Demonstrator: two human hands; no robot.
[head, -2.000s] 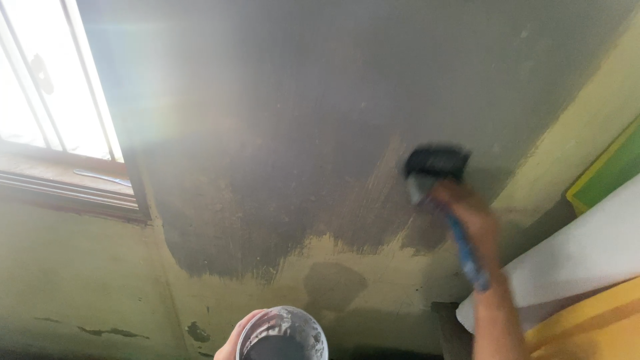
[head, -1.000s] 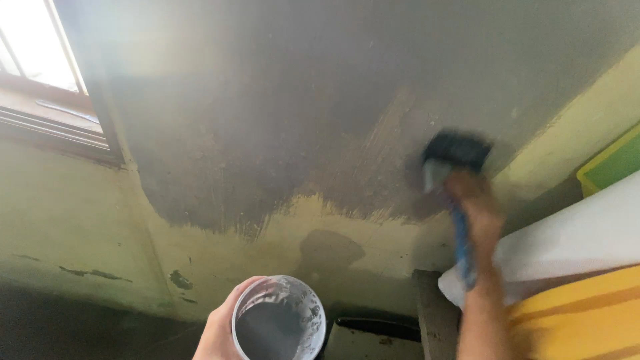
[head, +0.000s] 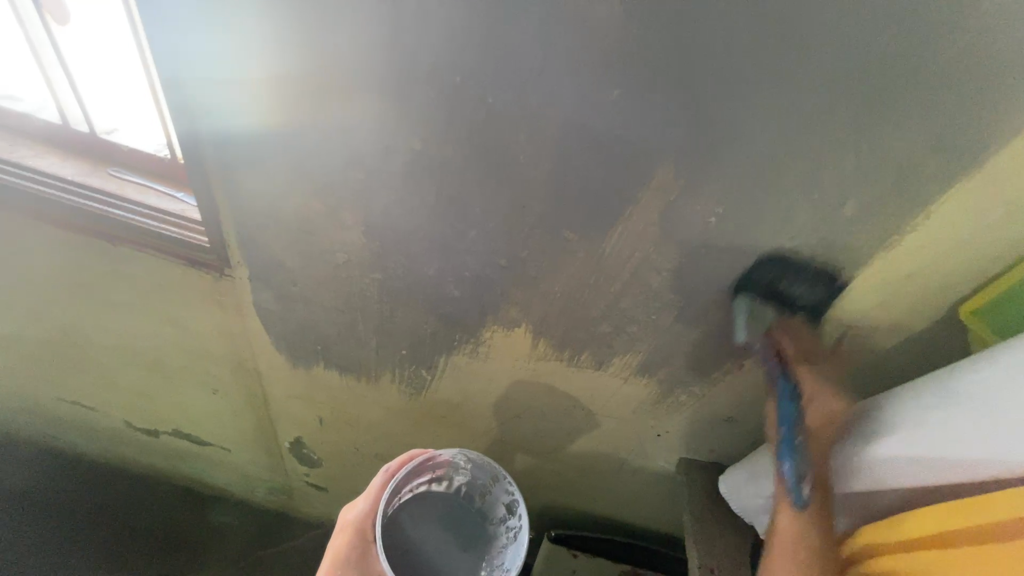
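My right hand [head: 812, 376] grips a wide paintbrush [head: 788, 424] by its blue handle; the dark bristles, blurred, are against the wall [head: 520, 160] near the right edge of the grey paint. My left hand [head: 356, 524] holds a clear plastic tub [head: 518, 520] from its left side, at the bottom centre. Grey paint [head: 440, 532] lies inside the tub, and smears coat its inner wall. Grey covers the upper wall and ends below in a ragged, brushed edge. Under and to the right of it shows yellow-green wall paint [head: 160, 320].
A window with a wooden frame [head: 120, 216] is at the upper left, a thin object lying on its sill. White material [head: 920, 424], a yellow item [head: 944, 528] and a green, yellow-edged item [head: 996, 308] stand close by my right arm. A dark object [head: 616, 552] is low beside the tub.
My right hand has moved the brush rightward along the wall, to the edge of the grey paint. The left hand still holds the tub low in view. The view has shifted slightly.
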